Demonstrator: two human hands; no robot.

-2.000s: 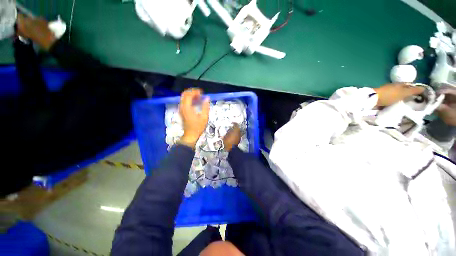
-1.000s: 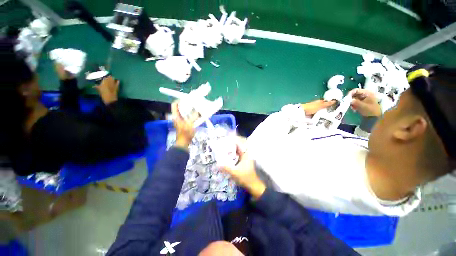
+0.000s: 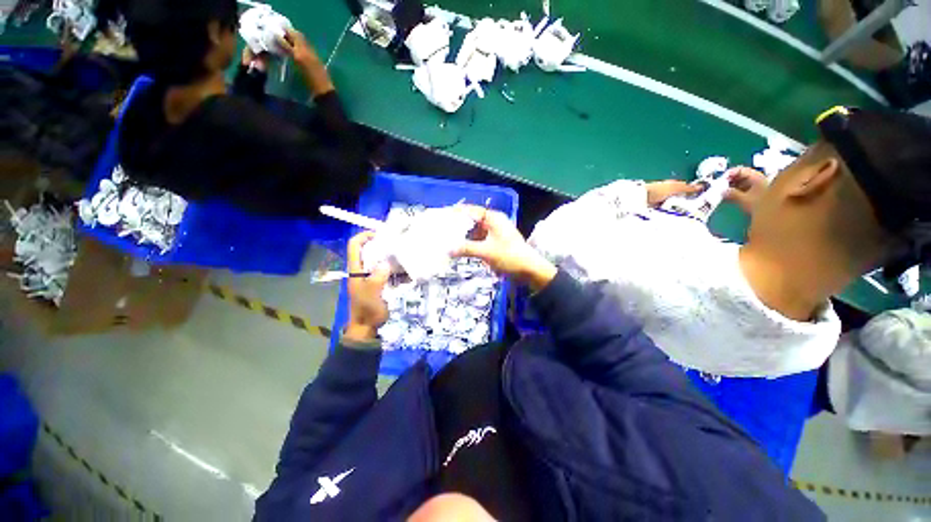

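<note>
A white camera body (image 3: 421,241) is held between my two hands above the blue crate. A flat white antenna (image 3: 350,217) sticks out of it to the left. My left hand (image 3: 365,291) grips its left side, and a thin dark thing shows by the fingers. My right hand (image 3: 502,248) holds its right side. Fine detail of the unit is washed out. The blue plastic crate (image 3: 505,199) below is filled with a jumble of small white plastic parts (image 3: 439,314).
White units (image 3: 480,53) are heaped on the green bench (image 3: 531,122). A person in white (image 3: 653,275) sits at the right, handling a white part. A person in black (image 3: 235,143) sits at the left by another blue crate (image 3: 235,240). A brown carton (image 3: 133,291) stands on the floor.
My hands held separate white pieces a second ago; now both hold one white mass together. The view has shifted, showing more of the left-hand neighbour and crate.
</note>
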